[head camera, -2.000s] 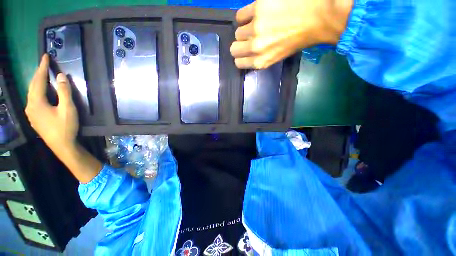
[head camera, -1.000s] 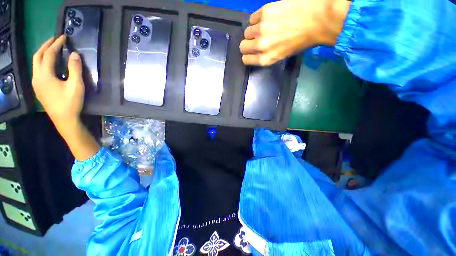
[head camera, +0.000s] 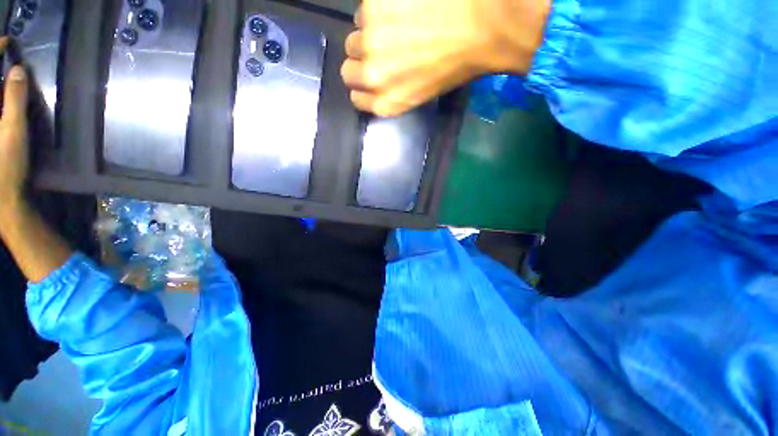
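Observation:
A black-grey foam tray (head camera: 217, 197) lies across the upper left, with silver-blue phones, back up, in a row of pockets. My right hand (head camera: 426, 51) covers the top of the rightmost phone (head camera: 392, 162), fingers curled down over its camera end; whether the fingertips hold anything is hidden. My left hand (head camera: 15, 136), cut off by the left edge, lies on the tray's left end by the leftmost phone (head camera: 41, 60). Two more phones, the second (head camera: 149, 94) and the third (head camera: 277, 111), show their round lenses.
A green mat (head camera: 503, 166) lies right of the tray, with a blue shiny film piece (head camera: 499, 95) at its back. A clear crinkled bag with scraps (head camera: 158, 243) hangs below the tray's front edge. My blue sleeves flank the view.
The tray and both hands have shifted left in the view, and the tray appears larger. The green covers at the left have left view. My right hand stays over the rightmost phone.

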